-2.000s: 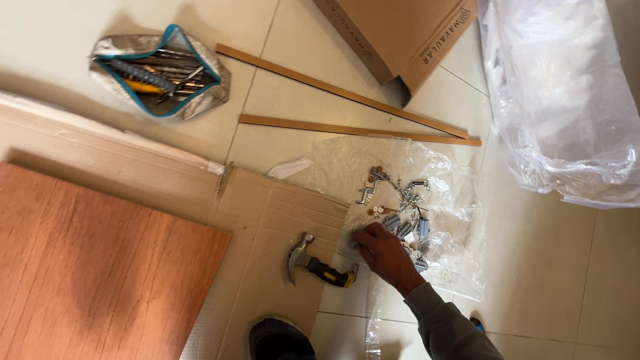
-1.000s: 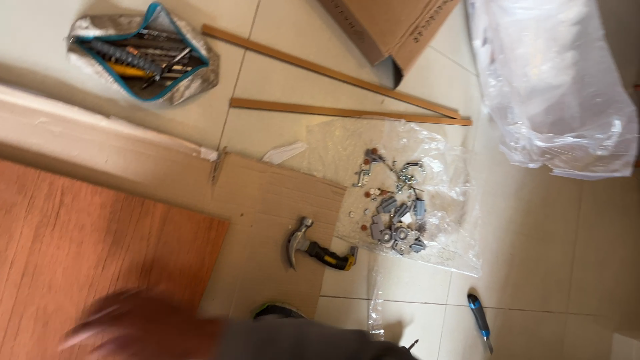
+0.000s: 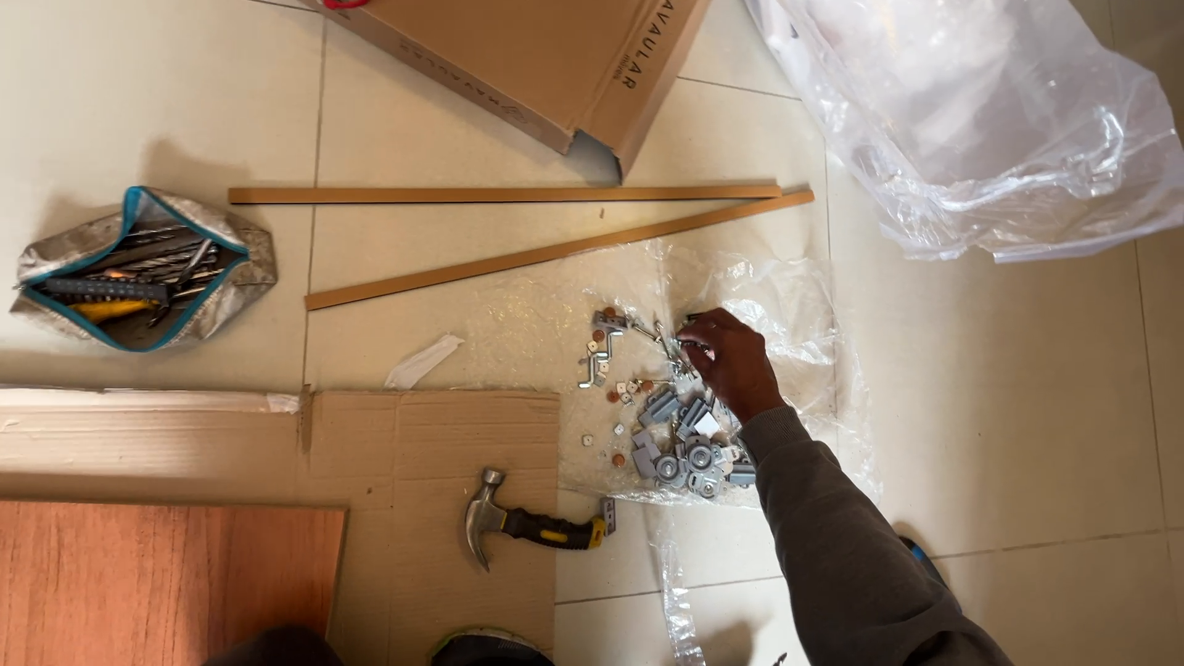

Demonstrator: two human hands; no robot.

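Observation:
My right hand (image 3: 731, 361) reaches in from the lower right, its bent fingers at the loose screws (image 3: 668, 347) on a clear plastic sheet (image 3: 518, 314). Whether a screw is between the fingertips cannot be told. Left of the hand lie metal brackets (image 3: 601, 356), small white pieces and brown discs (image 3: 619, 460). Below it are grey plastic fittings (image 3: 659, 407) and round roller-like parts (image 3: 699, 454). A claw hammer (image 3: 536, 527) rests on cardboard (image 3: 462, 435), its grip end beside a small grey metal piece (image 3: 608, 516). My left hand is out of view.
A wood-grain panel (image 3: 166, 583) lies lower left. An open tool pouch (image 3: 250, 296) sits at left, below a cardboard box (image 3: 518, 55) and near two thin brown strips (image 3: 499, 195). Plastic wrapping (image 3: 999, 120) fills the upper right. A blue-handled tool (image 3: 923, 558) is partly behind my sleeve.
My right hand was at the hardware two seconds ago, then blurred over the wood-grain panel one second ago. Now it is back at the screws, higher on the plastic sheet. The view has turned somewhat.

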